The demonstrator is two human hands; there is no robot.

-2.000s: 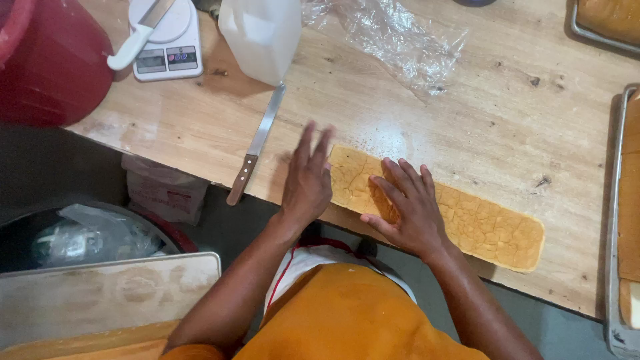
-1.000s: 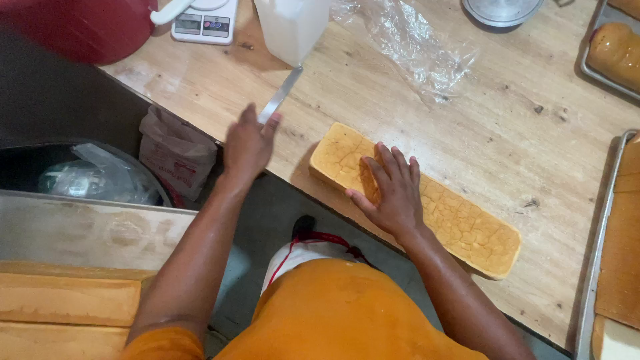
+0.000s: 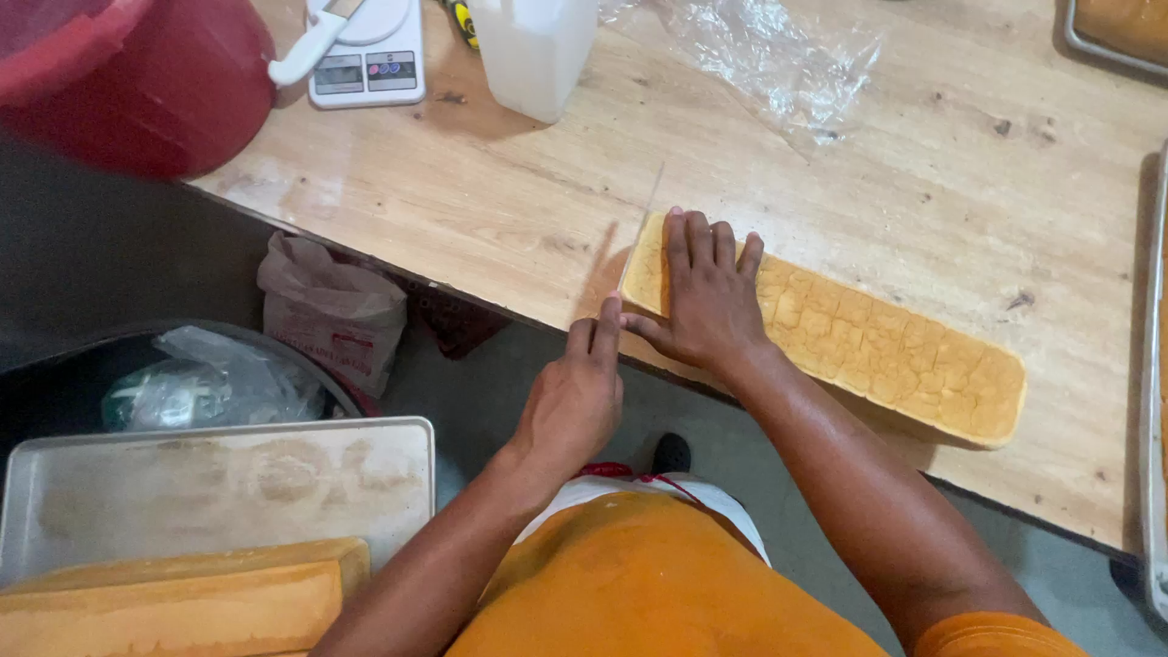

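A long loaf of bread [image 3: 876, 342] with a cracked golden top lies along the table's near edge. My right hand [image 3: 712, 292] rests palm down on its left part, fingers pointing away from me. My left hand [image 3: 579, 379] is closed round the bread knife, whose handle is hidden in the fist. The thin blade [image 3: 641, 224] is seen edge-on, standing against the loaf's left end, and its tip reaches past the far side of the bread. Whether it has cut into the crust cannot be told.
A red bucket [image 3: 173, 100], a kitchen scale [image 3: 388, 68] with a white-handled knife [image 3: 310, 46], a white plastic container [image 3: 543, 64] and clear plastic film [image 3: 776, 55] are on the wooden table [image 3: 456, 201]. Trays stand at right; a metal tray [image 3: 228, 488] with loaves [image 3: 182, 607] is lower left.
The knife lay on the table two seconds ago; my left hand took it up and brought it right, to the loaf's left end. My right hand has shifted toward that end.
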